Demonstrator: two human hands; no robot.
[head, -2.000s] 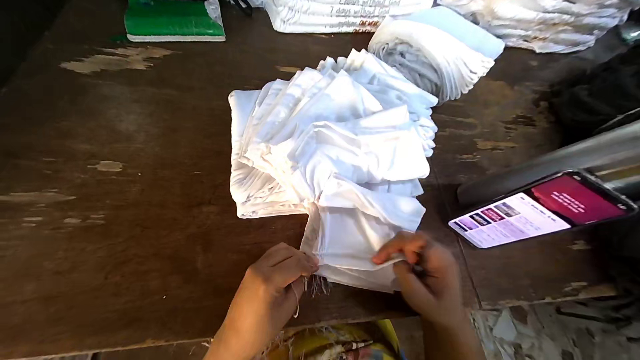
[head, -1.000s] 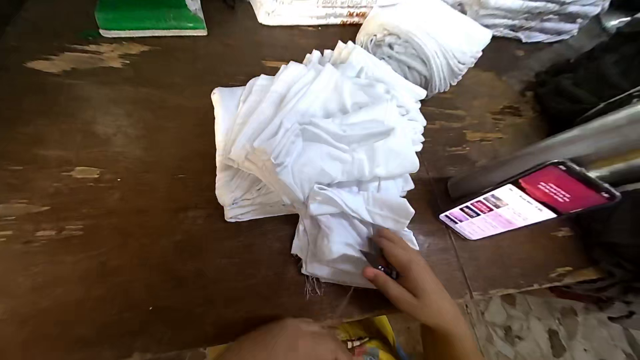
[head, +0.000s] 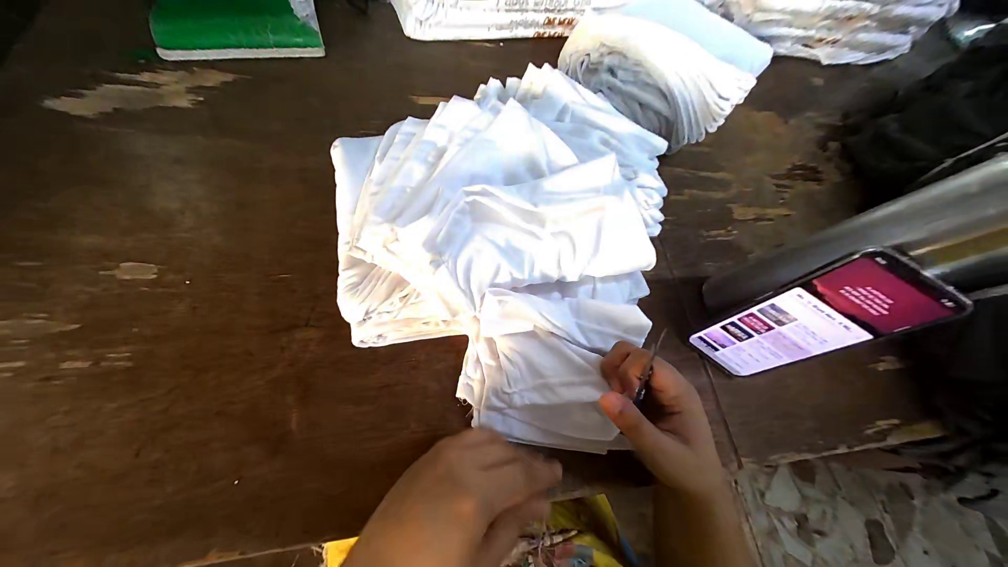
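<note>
A fanned heap of folded white cloth pieces [head: 504,205] lies on the brown wooden table. Its nearest piece [head: 543,386] reaches toward the table's front edge, with loose threads at its left corner. My right hand [head: 661,417] is at the right side of that piece, its fingers closed on a small pointed metal tool [head: 647,374], perhaps thread snips. The tool's tip points up. Just below the cloth is my left hand [head: 480,496], blurred, over the table edge; whether its fingers hold anything is not clear.
A smartphone [head: 835,311] with a lit screen leans on a metal tube [head: 874,220] at the right. Behind the heap lies a folded white cloth bundle [head: 669,63]. Printed white stacks [head: 488,20] and a green object [head: 236,27] sit at the back. Dark fabric [head: 921,118] is at the right.
Two seconds ago both hands were at the nearest cloth piece; my left hand is now below it. A second ago that hand was lower in view. The small tool now points up in my right hand.
</note>
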